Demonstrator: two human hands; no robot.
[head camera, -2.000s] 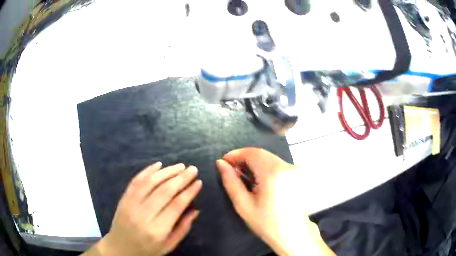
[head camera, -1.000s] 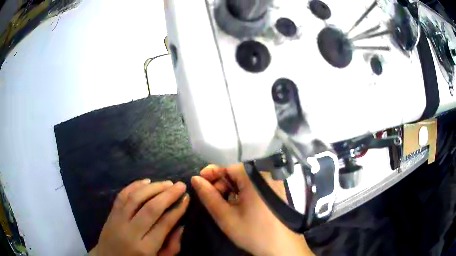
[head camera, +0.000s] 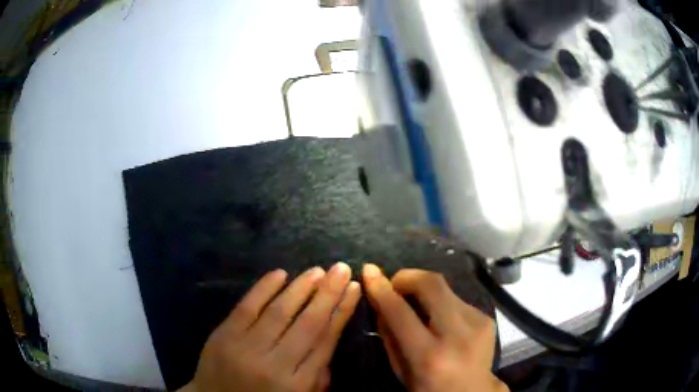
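A black garment panel (head camera: 222, 222) lies flat on the white table, with a short pale line on it left of my hands. My left hand (head camera: 280, 333) lies palm down on the panel's lower part, fingers spread a little, thumb mostly hidden. My right hand (head camera: 437, 325) is beside it, with thumb and index fingertips pinched together on the cloth, close to my left fingertips. A thin pale thread or edge shows beside my right hand. The white sewing machine head (head camera: 490, 145) stands over the panel's right side and hides the needle area.
The bed slide plate (head camera: 322, 107) is outlined in the tabletop behind the panel. A looped metal guard (head camera: 619, 295) hangs from the machine head at right. The tan card (head camera: 665, 249) is partly hidden beyond it. A bit of red scissors handle (head camera: 586, 250) shows. Dark cloth fills the lower right.
The view has shifted, and the machine head now fills the upper right, covering most of the scissors. My fingertips have come closer together. The panel looks much the same.
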